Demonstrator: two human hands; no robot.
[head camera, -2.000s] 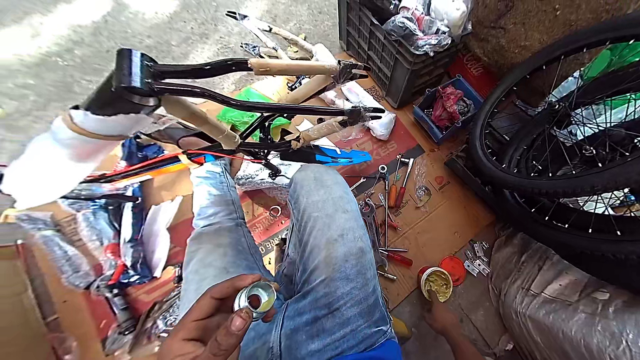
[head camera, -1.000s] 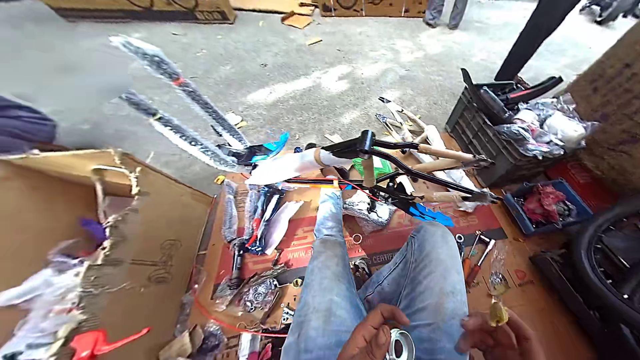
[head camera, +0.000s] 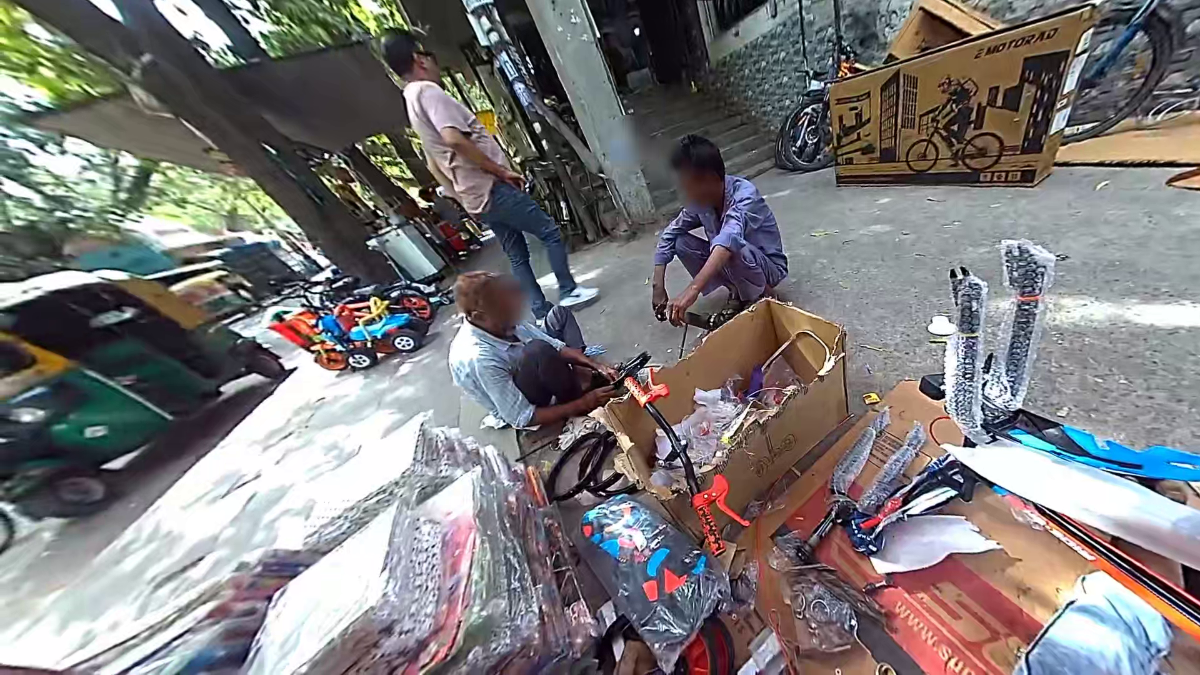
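Neither of my hands shows in the head view now; part of my leg in blue jeans (head camera: 1092, 630) is at the lower right edge. Near it lie an orange and black bicycle frame tube (head camera: 1116, 574), bubble-wrapped fork legs (head camera: 967, 347) and wrapped small parts (head camera: 825, 609) on flattened cardboard (head camera: 923, 600). A black handlebar (head camera: 677, 450) with red grips and brake levers leans on an open cardboard box (head camera: 797, 441) holding plastic wrap. What my hands hold is hidden.
Two people (head camera: 511, 361) (head camera: 727, 230) sit and squat beyond the box; another person (head camera: 469, 159) stands behind. Plastic-wrapped packages (head camera: 422, 572) fill the lower left. A printed bicycle carton (head camera: 956, 117) stands at the upper right. Vehicles are at the far left.
The view has swung far to the left and up. Both hands, seen lower down one second ago, are out of frame.
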